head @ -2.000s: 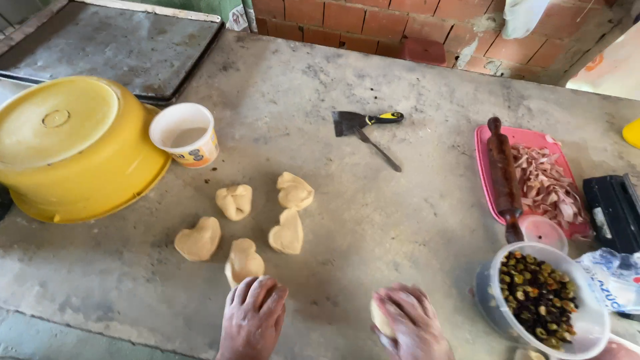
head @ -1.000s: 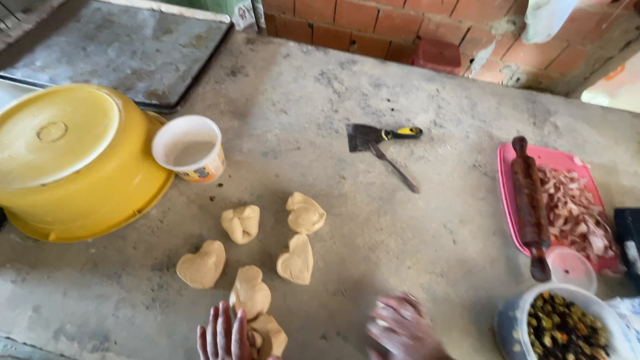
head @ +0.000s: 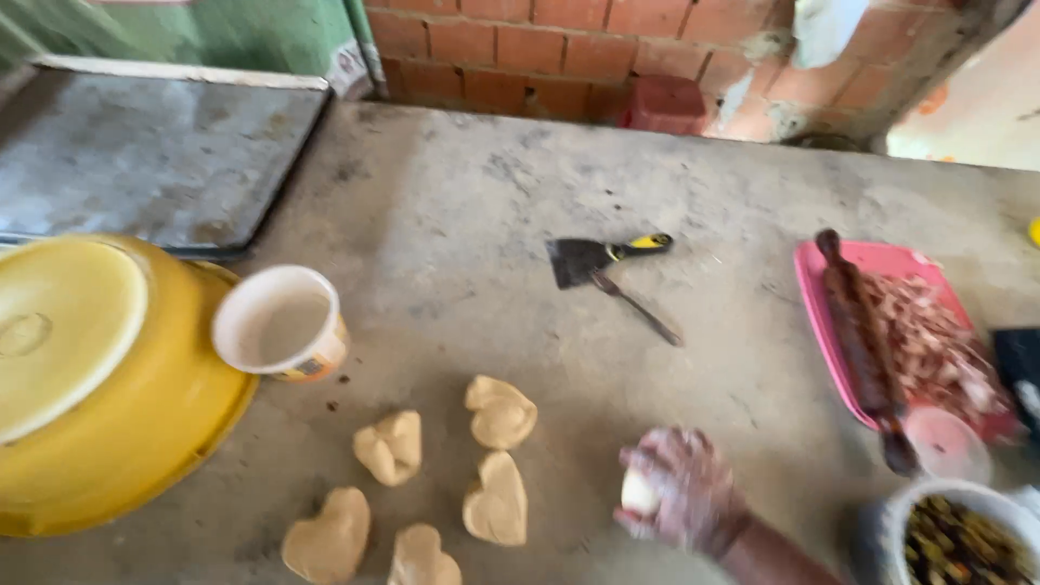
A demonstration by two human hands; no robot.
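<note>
My right hand (head: 678,487) is blurred over the concrete counter, its fingers curled around a pale piece of dough (head: 640,491). Left of it lie several folded dough pieces: one at the top (head: 500,412), one just below it (head: 496,499), one near the white tub (head: 389,448), one at lower left (head: 327,536) and one cut by the bottom edge (head: 422,557). My left hand is out of the frame. A black and yellow scraper (head: 609,253) and a fork (head: 638,309) lie beyond my right hand, touching each other.
At left are an upturned yellow basin (head: 187,390), a white tub (head: 280,321) and a dark metal baking tray (head: 154,154). At right, a wooden rolling pin (head: 865,341) lies on a pink tray (head: 821,325) with shredded meat (head: 934,345), near a bowl of chopped olives (head: 963,544).
My left hand, beside the lowest dough pieces a second ago, has left the view. One more dough piece was set down by it between the two earlier frames.
</note>
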